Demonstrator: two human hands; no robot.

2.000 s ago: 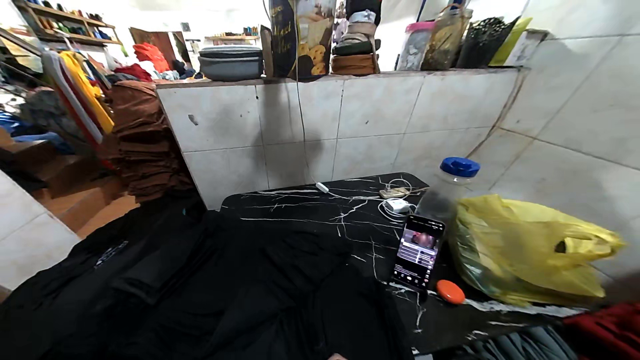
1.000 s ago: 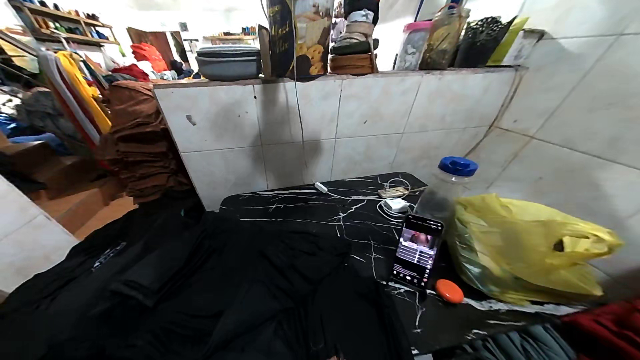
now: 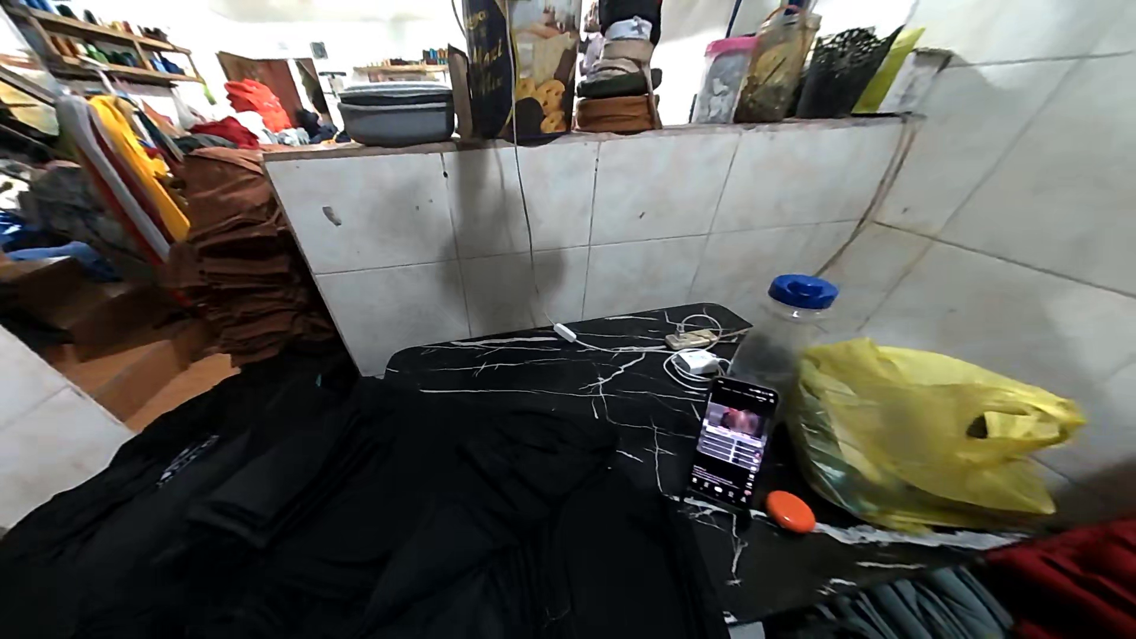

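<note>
Neither my left hand nor my right hand shows in the head view now. A heap of black garments [image 3: 426,515] covers the left and middle of the black marble-patterned table [image 3: 524,368]. To its right a smartphone [image 3: 734,439] with a lit screen leans upright against a clear plastic jar with a blue lid [image 3: 803,291]. An orange round object [image 3: 790,512] lies beside the phone's lower end. Behind the phone are a white charger [image 3: 697,361] and its coiled cable.
A yellow plastic bag [image 3: 923,435] stands at the right, with grey-blue cloth [image 3: 932,608] and red cloth [image 3: 1078,568] in front. A tiled low wall [image 3: 532,204] runs behind the table, bearing containers. Stacked brown garments [image 3: 240,257] stand at the left.
A small bit of a hand or finger at the bottom edge, seen two seconds ago, is out of view now. The things on the table have not plainly moved.
</note>
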